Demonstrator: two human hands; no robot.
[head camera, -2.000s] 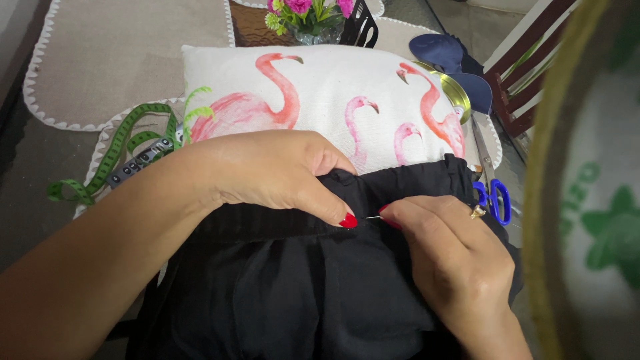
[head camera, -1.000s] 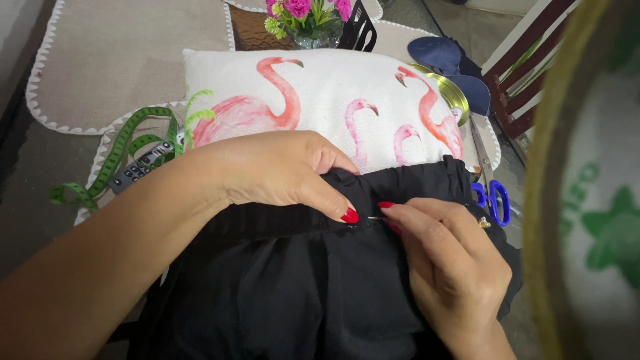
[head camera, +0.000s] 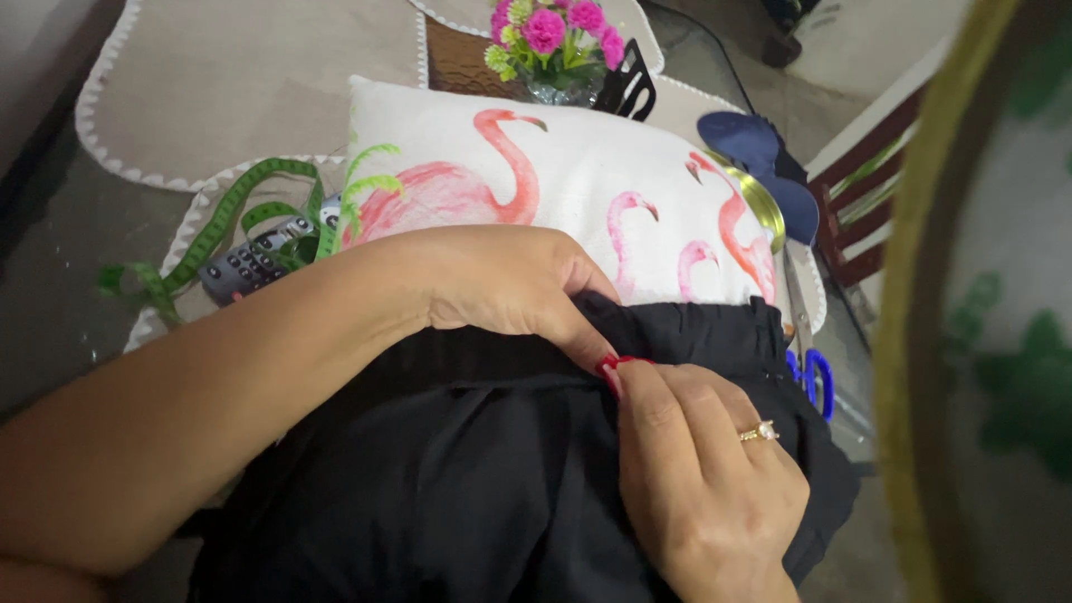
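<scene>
A black cloth garment (head camera: 502, 452) with a gathered waistband lies over the near side of a white flamingo-print pillow (head camera: 578, 151). My left hand (head camera: 528, 285) grips the waistband, its thumb on top and its fingers hidden behind the cloth. Against that thumb press the fingertips of my right hand (head camera: 703, 461), which wears a ring and is closed at the waistband. The red nails of both hands meet there. No needle can be made out between them now; the fingertips cover that spot.
A green tape measure (head camera: 218, 218) lies over a remote control (head camera: 251, 260) at left. Blue-handled scissors (head camera: 812, 381) are right of the garment. Beyond the pillow stand flowers in a glass vase (head camera: 561, 92). A gold-coloured tin (head camera: 762, 205) and a navy cloth item (head camera: 754, 155) sit at right, near a chair (head camera: 863, 201).
My right hand has moved left, so its fingertips now touch my left thumb. The needle seen between the hands in the earlier frames is no longer visible. My left hand keeps its hold.
</scene>
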